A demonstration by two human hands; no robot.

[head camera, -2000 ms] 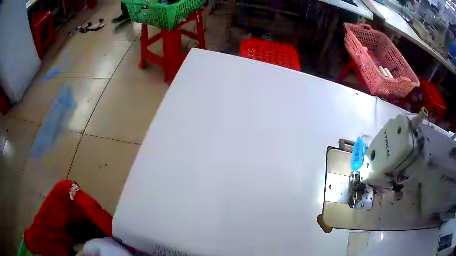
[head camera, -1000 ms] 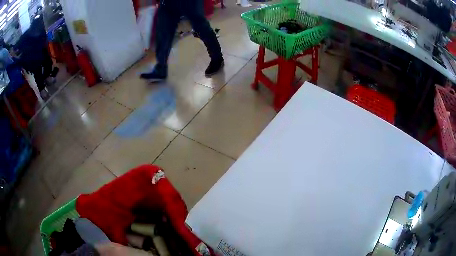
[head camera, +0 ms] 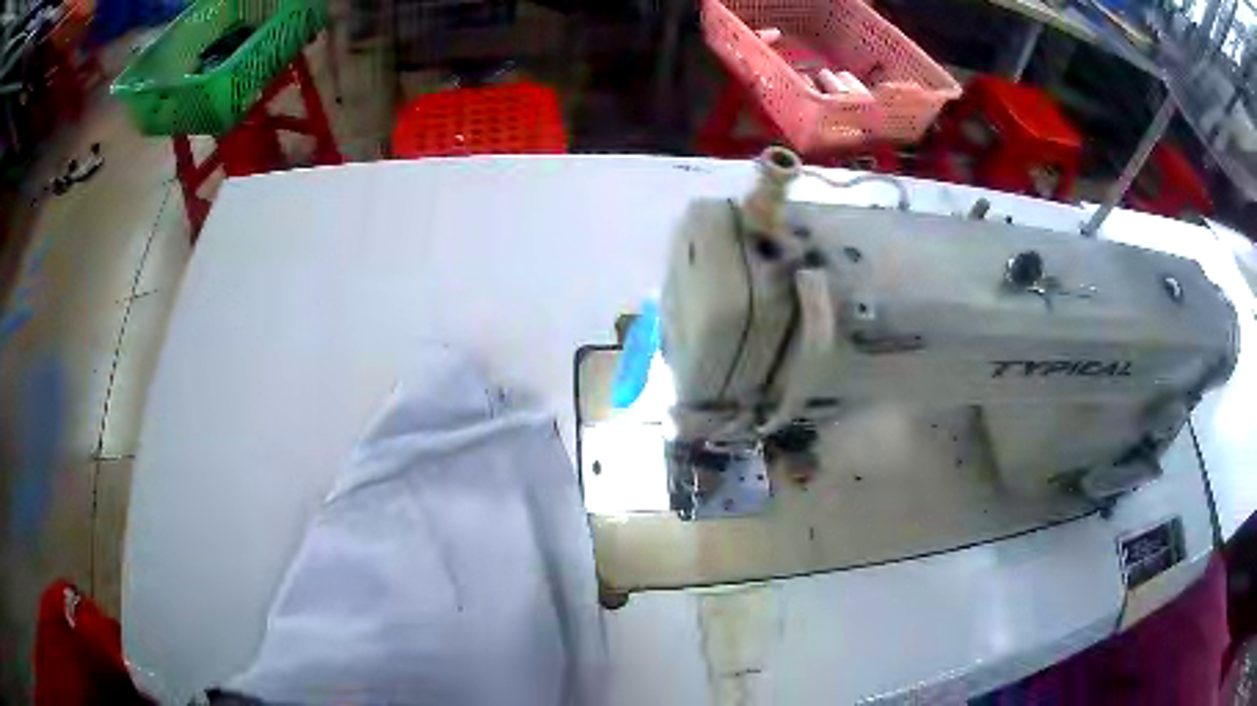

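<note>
A light grey-blue cut panel [head camera: 434,538] lies on the white sewing table [head camera: 317,276], left of the machine. It is creased, narrows towards its far end and runs off the lower edge of the picture. The cream-white sewing machine [head camera: 937,331], marked TYPICAL, stands on the right. Its needle area [head camera: 717,476] is lit, with no cloth seen under it. A bright blue piece [head camera: 637,356] is beside the needle end. Neither of my hands is in the picture.
A green basket [head camera: 221,76] stands on a red stool at the far left. A red stool [head camera: 478,122] and a pink basket [head camera: 827,83] are behind the table. Red cloth [head camera: 83,648] is at the lower left. Dark maroon cloth [head camera: 1144,648] is at the lower right.
The view has swung back right from the lined basket and floor to the machine. The grey panel now lies on the table, where none lay before. The walking person is out of view.
</note>
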